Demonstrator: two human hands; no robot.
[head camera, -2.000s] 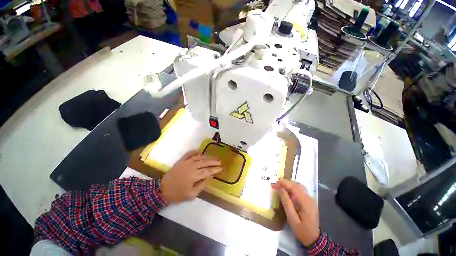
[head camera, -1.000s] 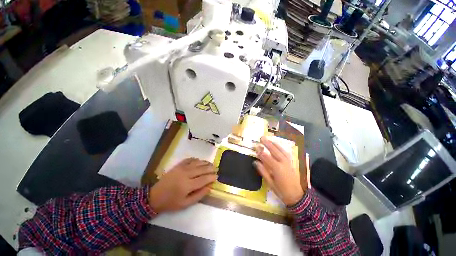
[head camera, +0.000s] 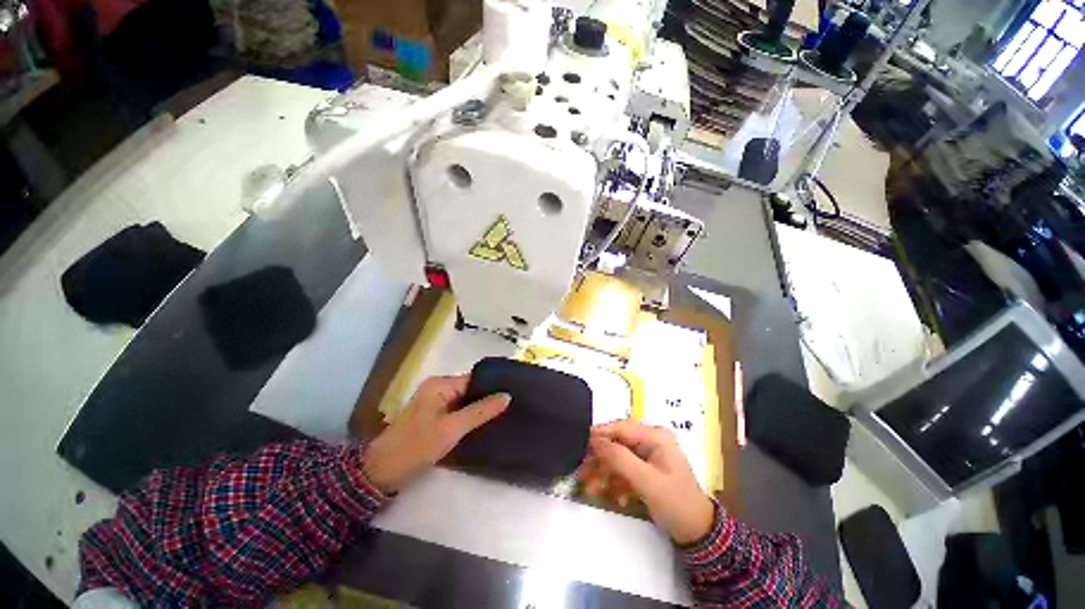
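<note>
A black fabric panel (head camera: 527, 419) with rounded corners is held up in front of the machine head. My left hand (head camera: 428, 431) grips its left edge with the thumb on top. My right hand (head camera: 643, 470) pinches at its lower right edge with the fingertips; whether it holds a small tool there I cannot tell. The sewing template (head camera: 678, 387), white with yellow edging and brown border, lies behind and beneath, partly hidden by the panel. A yellow flap (head camera: 603, 307) stands raised at the template's back.
The white machine head (head camera: 506, 220) stands just behind the panel. Black panels lie at left (head camera: 257, 315), far left (head camera: 129, 274) and right (head camera: 797, 428). A framed control screen (head camera: 982, 399) stands at the right. White sheets lie under the template.
The black panel has come out of the template opening and is now lifted in my left hand. My right hand has moved down from the flap area to the panel's edge.
</note>
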